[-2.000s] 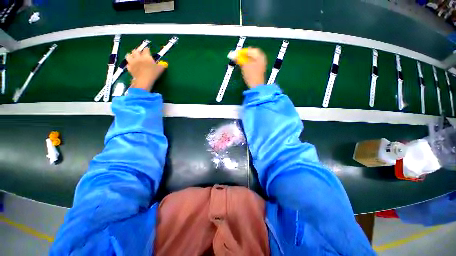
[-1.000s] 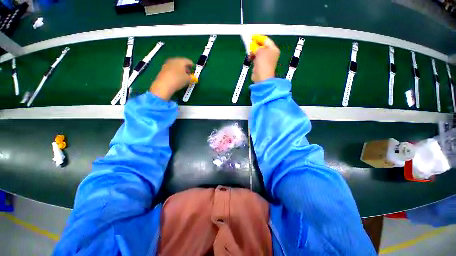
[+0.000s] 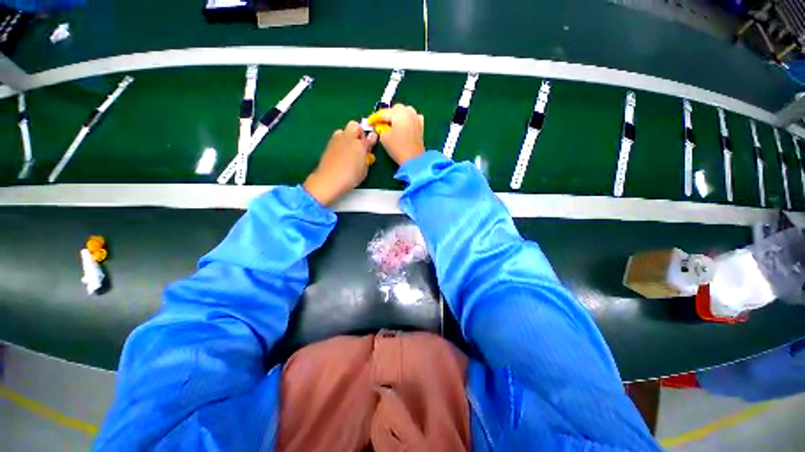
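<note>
Smartwatches with white straps lie on the green conveyor belt [image 3: 327, 88]. My left hand [image 3: 342, 162] and my right hand [image 3: 402, 134] meet over one watch [image 3: 389, 87]; its upper strap shows beyond my fingers and its lower part is hidden. My right hand has yellow finger cots and holds a small white piece [image 3: 367, 126] in its fingertips. My left fingers are bent at the watch, with a bit of yellow showing; whether they grip it is hidden. Another watch [image 3: 460, 116] lies just right of my hands.
Two watches cross at the left [image 3: 246, 110]. A pink and white scrap pile [image 3: 397, 250] lies on the near bench. Orange finger cots on a white piece [image 3: 93, 268] lie at far left. A tan box [image 3: 653, 273], a red container [image 3: 709, 305] and a clear bag [image 3: 784, 263] stand at right.
My right hand has moved left and nearer, and my left hand has moved right; they now meet at one watch. The watches around them have shifted along the belt.
</note>
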